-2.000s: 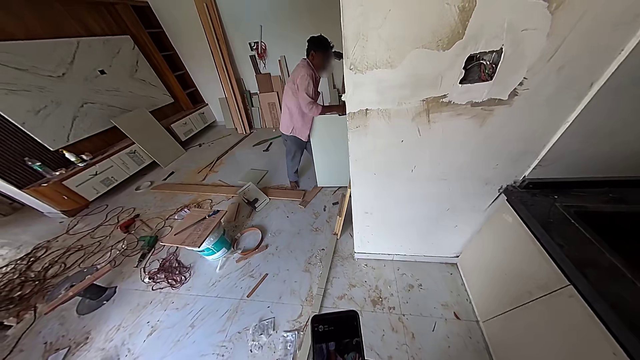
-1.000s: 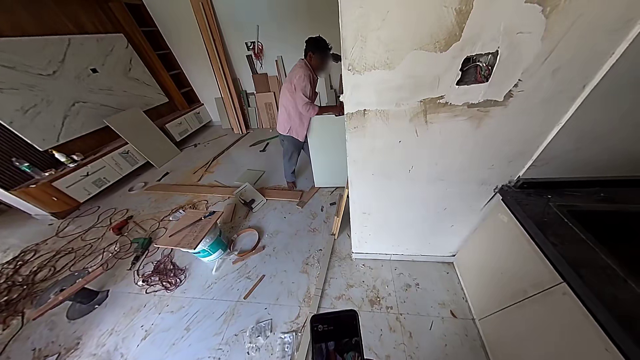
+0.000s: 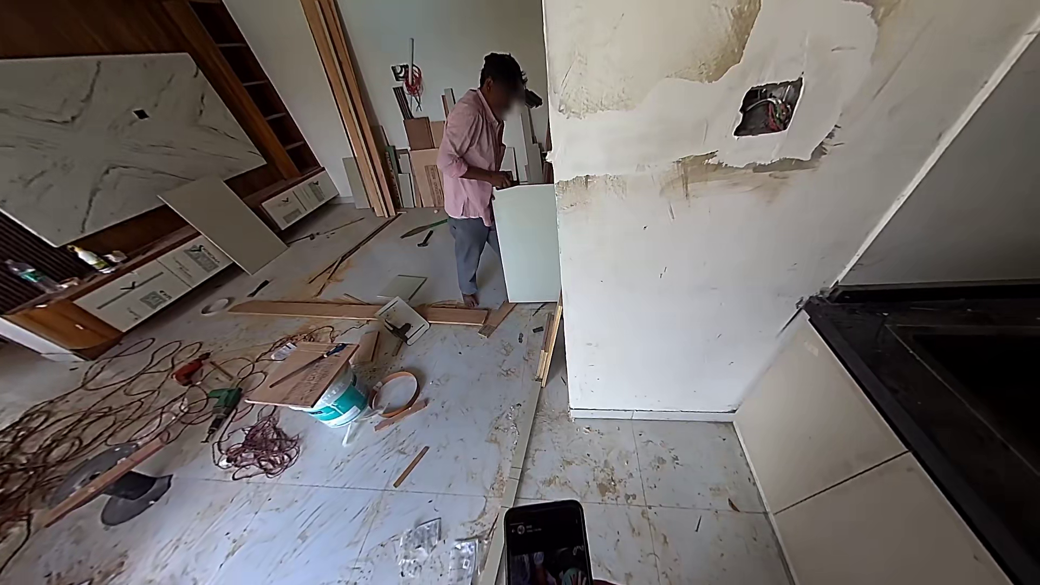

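At the bottom edge, a smartphone [image 3: 549,543] stands upright with its screen lit. A sliver of skin, apparently my right hand [image 3: 602,582], shows beside its lower right side; the rest of that hand is out of frame. My left hand is not in view. Farther off, a person [image 3: 474,162] in a pink shirt stands behind a pale upright panel [image 3: 528,244], with a hand near its top edge. Nearer on the floor are a bucket [image 3: 341,402] with a brown board [image 3: 302,374] on top, and a green power drill [image 3: 223,406].
Tangled cables [image 3: 106,398] and a cable reel [image 3: 122,479] lie at left. Wooden planks [image 3: 309,309] cross the floor near the person. A plastered wall [image 3: 650,284] with an open wiring box [image 3: 769,108] juts in at right, beside a black counter [image 3: 861,333] over pale cabinets.
The other person's visible forearm and hand have drawn back from the wall side toward their body. The phone remains at the bottom edge.
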